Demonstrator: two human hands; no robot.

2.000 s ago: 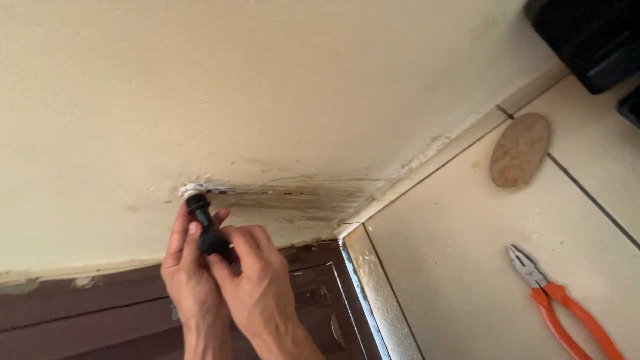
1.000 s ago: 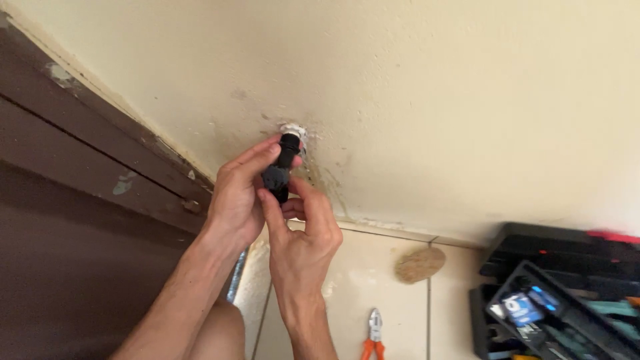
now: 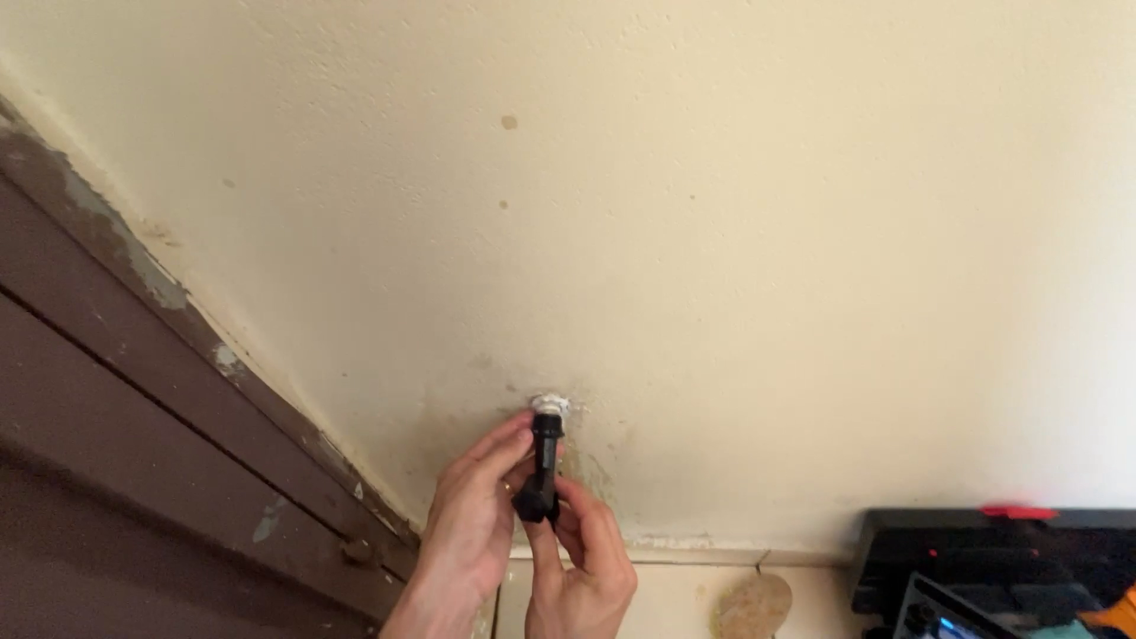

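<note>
A black plastic tap [image 3: 545, 466] juts from the cream wall, its collar against a white fitting [image 3: 550, 406] that looks wrapped in thread tape or sealant. My left hand [image 3: 470, 515] holds the tap from the left, with thumb and fingers at the collar. Around the tap's lower end, the fingers of my right hand [image 3: 581, 564] grip from below and the right. The fingers partly cover the tap's body. Brownish stains mark the wall below the fitting.
A dark brown door or panel [image 3: 160, 399] with chipped paint runs along the left. On the tiled floor lies a flat oval brown object [image 3: 754, 606]. A black toolbox [image 3: 985, 555] stands at the lower right against the wall.
Both hands stay on the black tap throughout. The view has turned and shifted up the wall, and the orange-handled pliers seen on the floor earlier are out of frame.
</note>
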